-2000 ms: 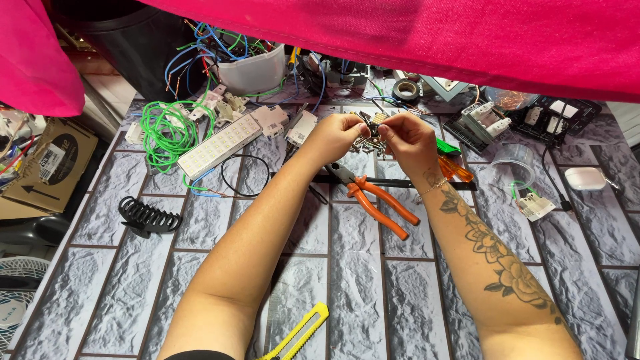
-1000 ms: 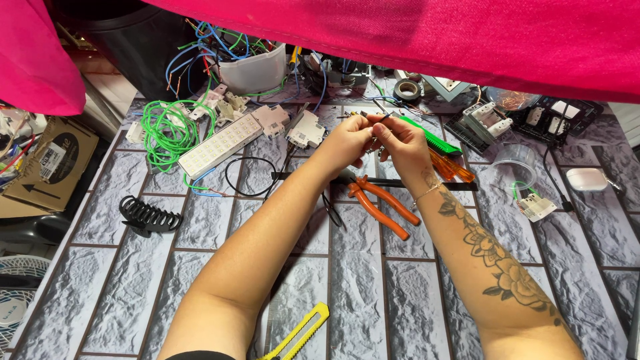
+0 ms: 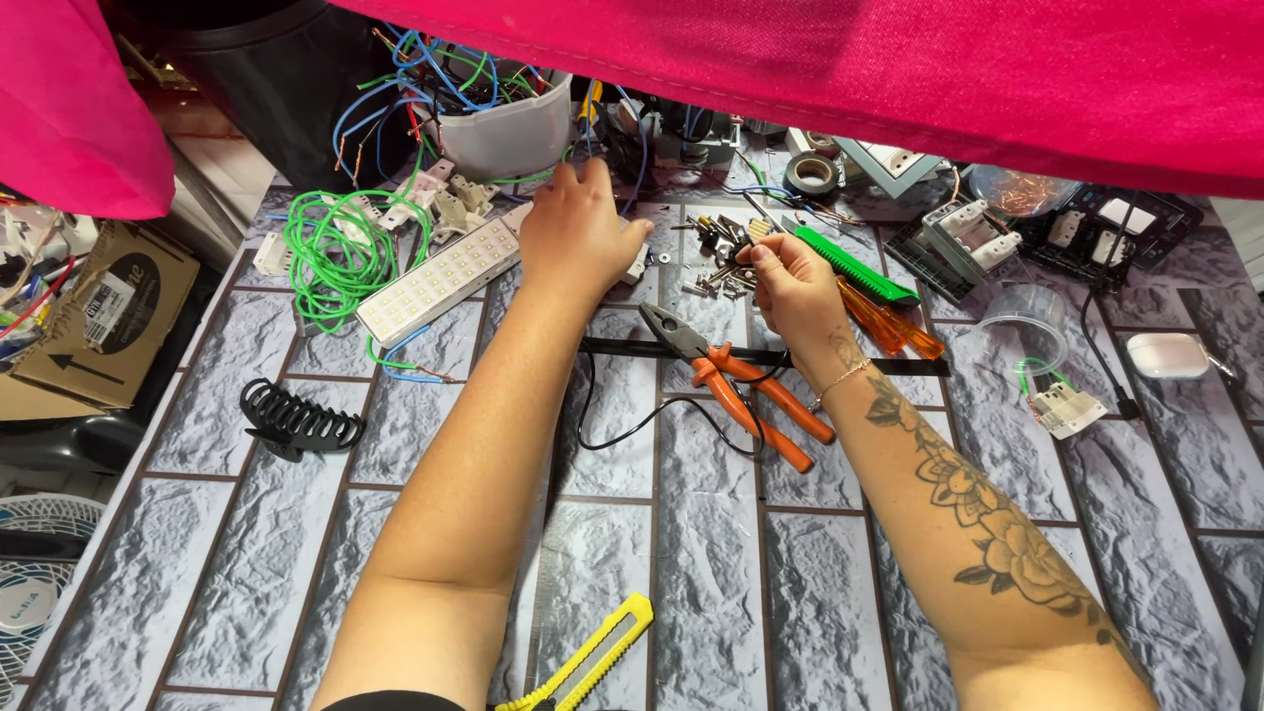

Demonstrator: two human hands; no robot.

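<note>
My left hand (image 3: 576, 232) is over the right end of a white LED light panel (image 3: 439, 281), back up and fingers spread apart; what lies under its fingertips is hidden. Thumb and fingers of my right hand (image 3: 790, 281) pinch the end of a thin black cable (image 3: 632, 441), which loops down across the table. Beside that hand lies a pile of small screws and metal parts (image 3: 726, 257). Combination pliers with orange handles (image 3: 736, 390) rest below, over a black strip (image 3: 889, 366). Screwdrivers with orange handles (image 3: 879, 321) and a green-handled tool (image 3: 854, 267) lie to the right.
Green wire (image 3: 341, 257) is coiled at left, near a white tub of wires (image 3: 509, 128). A black hair claw (image 3: 301, 420) lies below it. A yellow utility knife (image 3: 588, 657) is at the near edge. Electrical tape (image 3: 812, 175), socket parts (image 3: 968, 237) and a clear cup (image 3: 1024, 326) sit at right.
My hands were together above the pliers; my left hand has moved away to the left, while my right hand has stayed near the screw pile, slightly lower.
</note>
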